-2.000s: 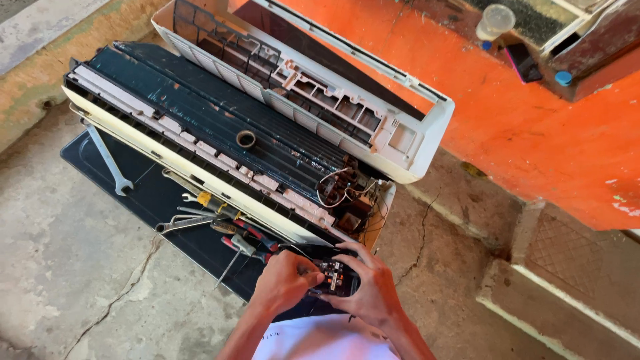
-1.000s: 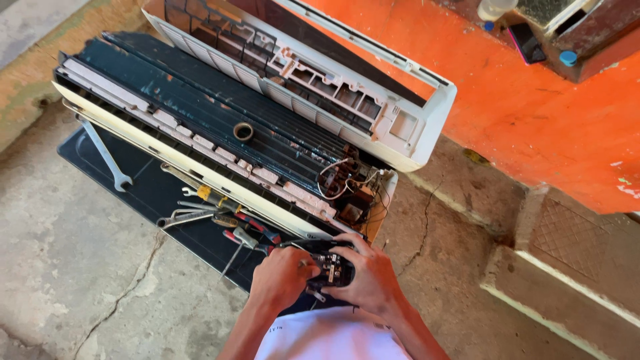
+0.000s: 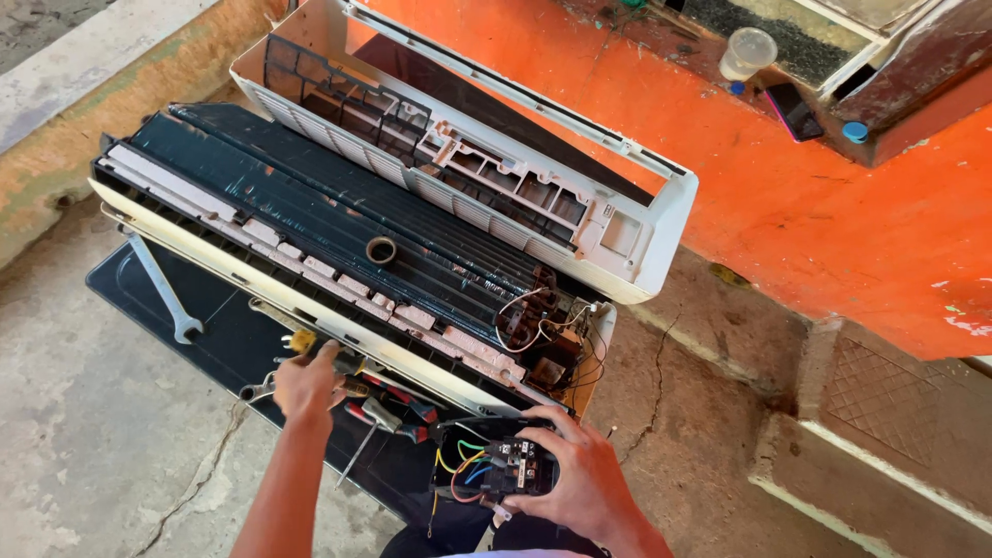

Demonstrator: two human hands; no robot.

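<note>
My right hand point(image 3: 577, 480) grips a black terminal block point(image 3: 523, 465) with green, yellow, blue and brownish wires, low in the middle of the head view. My left hand point(image 3: 310, 384) is over the tools left of it, its fingers at a yellow-and-black handled tool point(image 3: 302, 341); whether they have closed on it is unclear. Beside that hand lie a ring-ended wrench point(image 3: 256, 390), red-and-grey handled pliers point(image 3: 384, 416) and a thin metal shaft point(image 3: 358, 456). Behind both hands is the opened indoor unit of an air conditioner point(image 3: 310, 232), its wiring exposed at the right end.
A white plastic cover point(image 3: 659, 232) stands behind the unit by an orange wall point(image 3: 775, 194). An open-end wrench point(image 3: 163, 287) lies on the black panel point(image 3: 225, 318). A metal ring point(image 3: 381, 249) rests on the coil. A phone point(image 3: 794, 112) and plastic cup point(image 3: 748, 53) are on a ledge; steps point(image 3: 876, 403) are at right.
My left hand has left the terminal block and moved left and forward to the tools. My right hand still holds the block, whose coloured wires now show.
</note>
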